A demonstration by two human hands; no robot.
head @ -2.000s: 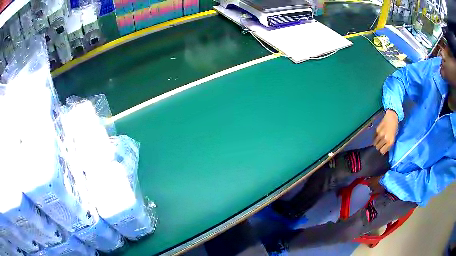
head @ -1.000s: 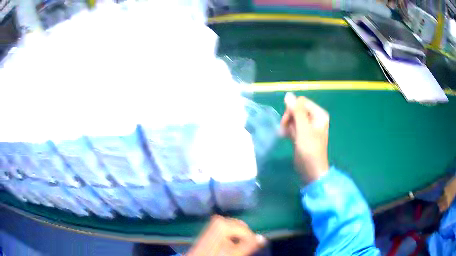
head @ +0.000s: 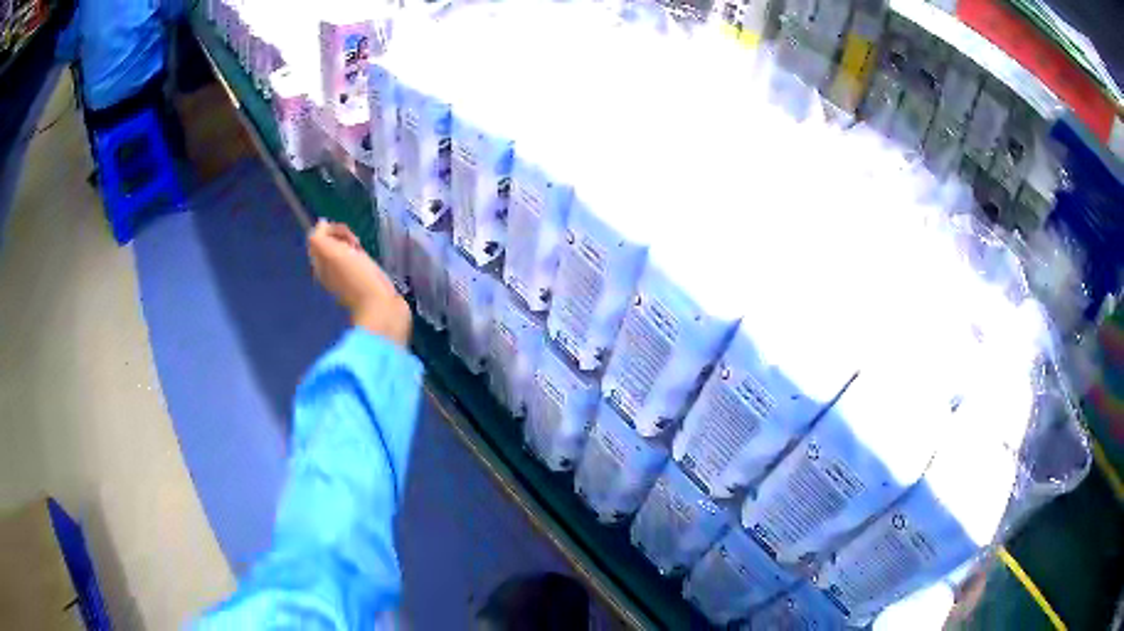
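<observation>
Blue-white retail packs [head: 600, 296] stand in a long row, two high, along the bench's near edge. Their sides show printed text and their tops glare white. Clear crinkled film [head: 1048, 407] hangs loose at the right end. My left hand [head: 360, 281], in a blue sleeve, is over the bench edge left of the packs, with fingers curled and nothing visible in them. A glaring, partly skin-toned shape at the bottom right, by the last packs, may be my right hand [head: 924, 609]. It is cut off and its grip cannot be told.
Pink packs [head: 348, 80] stand at the far end of the row. A worker in a blue smock [head: 121, 49] is at the upper left, by a blue stool [head: 138, 170]. A brown carton [head: 35, 569] is on the floor at the lower left. Grey packs [head: 949, 105] stand behind.
The view has swung left along the row, and the scale is out of view. My left hand now reaches along the bench edge. The hand over the green mat no longer shows there.
</observation>
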